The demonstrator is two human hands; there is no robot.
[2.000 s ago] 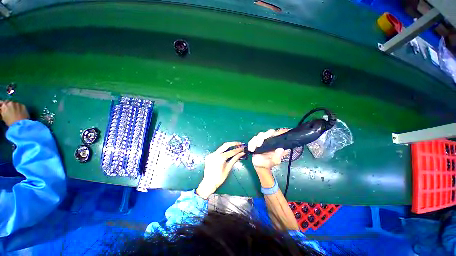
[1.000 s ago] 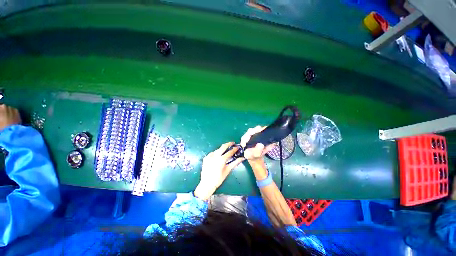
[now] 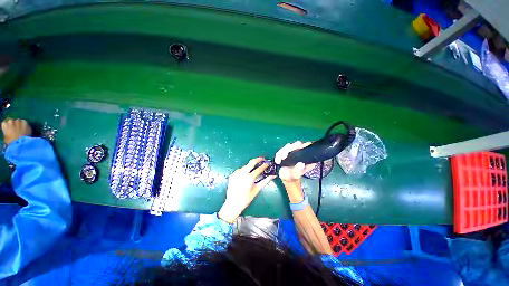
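Note:
My left hand [image 3: 243, 187] holds a round black unit [image 3: 268, 168] between its fingers above the bench. My right hand [image 3: 294, 163] is shut around the black electric screwdriver [image 3: 318, 152], which lies nearly level with its tip at the unit. The tip's exact contact is hidden by the fingers. The screwdriver's black cord loops at its rear end and hangs down past my right wrist. The speckled screw dish [image 3: 319, 169] lies partly hidden behind the tool and cord.
A clear plastic bag [image 3: 364, 151] lies right of the dish. Loose metal parts [image 3: 198, 169], a strip [image 3: 166, 181] and a strip stack [image 3: 139, 155] lie left. Red trays are at right [image 3: 474, 192] and below the edge [image 3: 349, 237]. Units sit on the belt [image 3: 251, 103]. A neighbour's arm [image 3: 42, 187] is left.
The screwdriver's rear end swung up and left, then back right and lower. The unit in my left hand shows more clearly than two seconds ago. The whole view has shifted slightly.

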